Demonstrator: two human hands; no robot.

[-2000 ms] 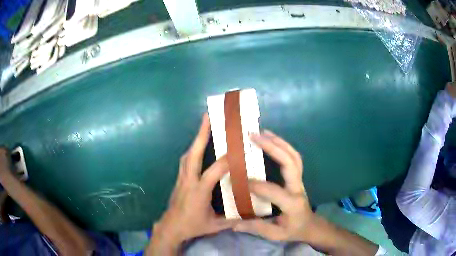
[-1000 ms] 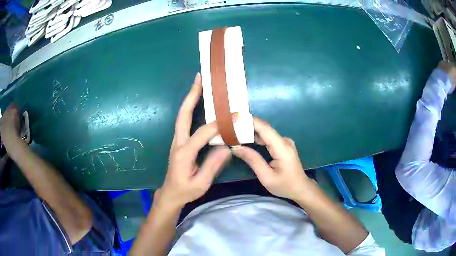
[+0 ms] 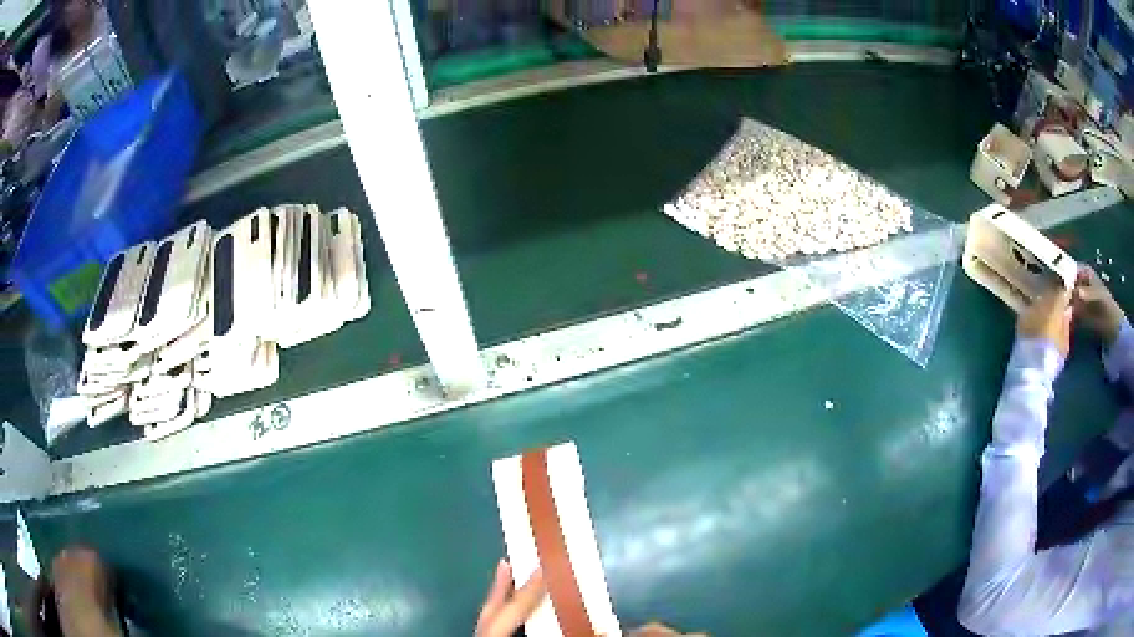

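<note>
A white housing (image 3: 511, 498) with a brown strap (image 3: 547, 529) running lengthwise over it stands at the bottom centre, its near end cut off by the picture's edge. My left hand (image 3: 507, 607) is at its left side, with fingers on the white face; most of the hand is out of the picture. Only a small part of my right hand (image 3: 668, 631) shows at the bottom edge, by the housing's near right side, and its grip cannot be made out.
A pale rail (image 3: 597, 344) with a white upright (image 3: 398, 199) crosses the green bench. Beyond it are stacked white front panels (image 3: 243, 280), a blue bin (image 3: 112, 187) and a bag of small cream parts (image 3: 796, 193). A person at right holds a white housing (image 3: 1020, 259); another person's hand (image 3: 85, 595) is lower left.
The view has tilted up, showing the far side of the bench. The housing and my hands now sit lower in the picture, with my hands mostly cut off.
</note>
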